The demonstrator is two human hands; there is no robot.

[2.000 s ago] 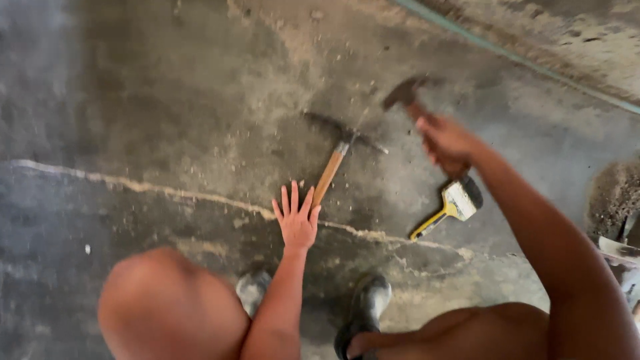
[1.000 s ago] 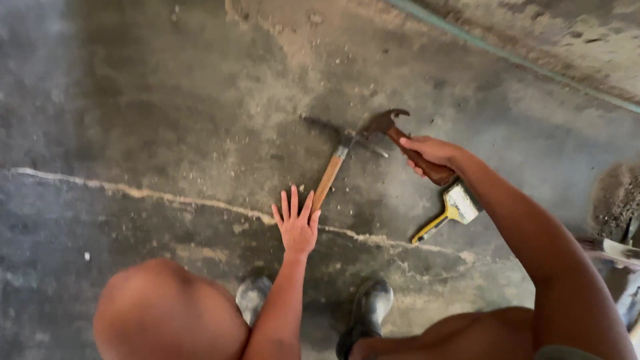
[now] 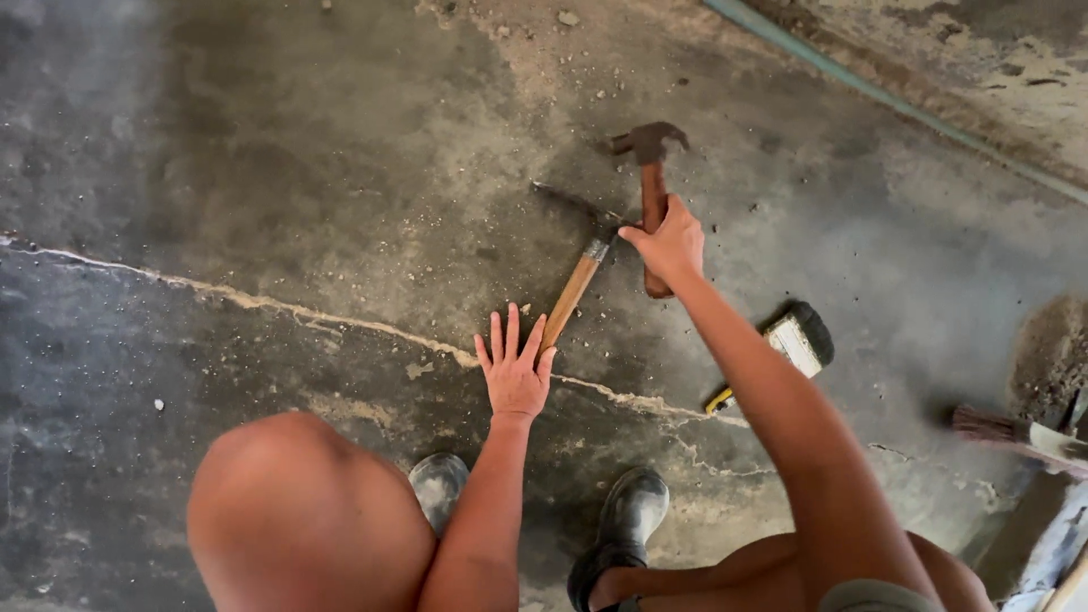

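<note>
My right hand (image 3: pixel 671 242) grips the wooden handle of a claw hammer (image 3: pixel 653 170), its dark head pointing away from me. Left of it, a small pick (image 3: pixel 571 293) with a wooden handle and a dark metal head lies on the concrete floor. My left hand (image 3: pixel 515 370) is spread palm down, its thumb and index finger at the end of the pick's handle; whether the palm presses on it is hidden. A paintbrush (image 3: pixel 795 344) with dark bristles and a yellow handle lies partly behind my right forearm.
A pale-filled crack (image 3: pixel 340 319) runs across the concrete floor (image 3: pixel 297 170), with loose crumbs around it. A greenish strip (image 3: pixel 850 81) crosses the upper right. Another brush (image 3: pixel 990 427) and a dirt pile (image 3: pixel 1050 357) are at the right edge. My boots (image 3: pixel 633 510) stand near the bottom.
The claw hammer in my right hand has turned and now points away from me, its head higher than one second ago. My left hand stays by the pick's handle.
</note>
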